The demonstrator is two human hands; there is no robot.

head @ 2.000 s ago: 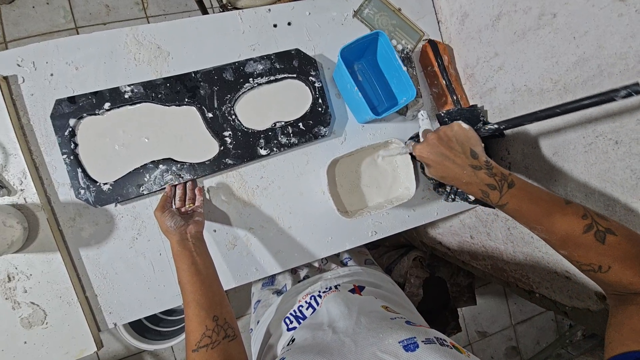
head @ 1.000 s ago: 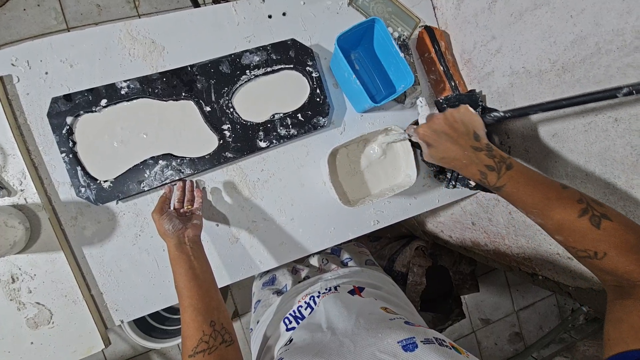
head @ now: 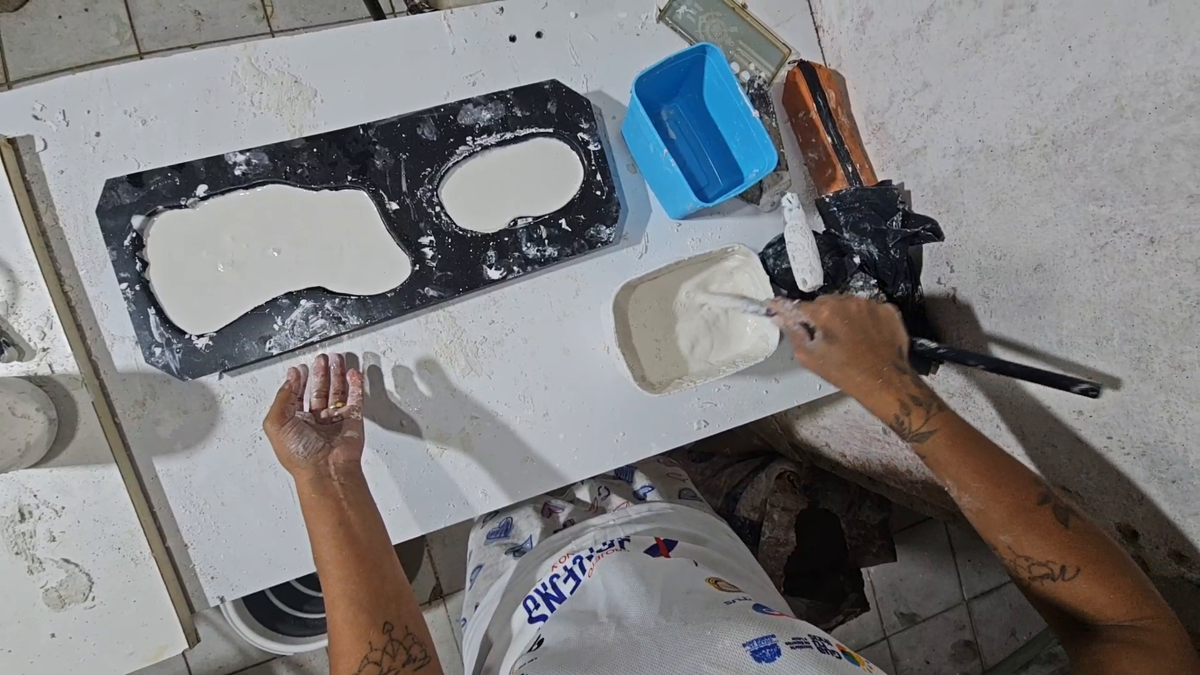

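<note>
My right hand [head: 844, 342] grips a thin stirring tool [head: 741, 302], whose tip is in the white plaster-like mix [head: 727, 328] at the right of a pale rectangular tub [head: 647, 375]. The tool's full shape is hidden by my hand and blurred. My left hand [head: 321, 422] is palm up, fingers apart and dusted white, just below the near edge of a black mold [head: 394, 178]. White liquid fills the mold's large irregular cavity [head: 272, 253] and its smaller oval cavity [head: 513, 183].
A blue plastic container [head: 698, 131] stands behind the tub. Right of it lie an orange case [head: 825, 122], a white-coated handle [head: 801, 242], a black plastic bag [head: 872, 234] and a black rod [head: 1008, 366] near the wall. A white round container [head: 23, 424] is at far left.
My right hand has moved the tool about in the tub, and the mix is now heaped and swirled at its right side. My left hand has stayed beside the mold.
</note>
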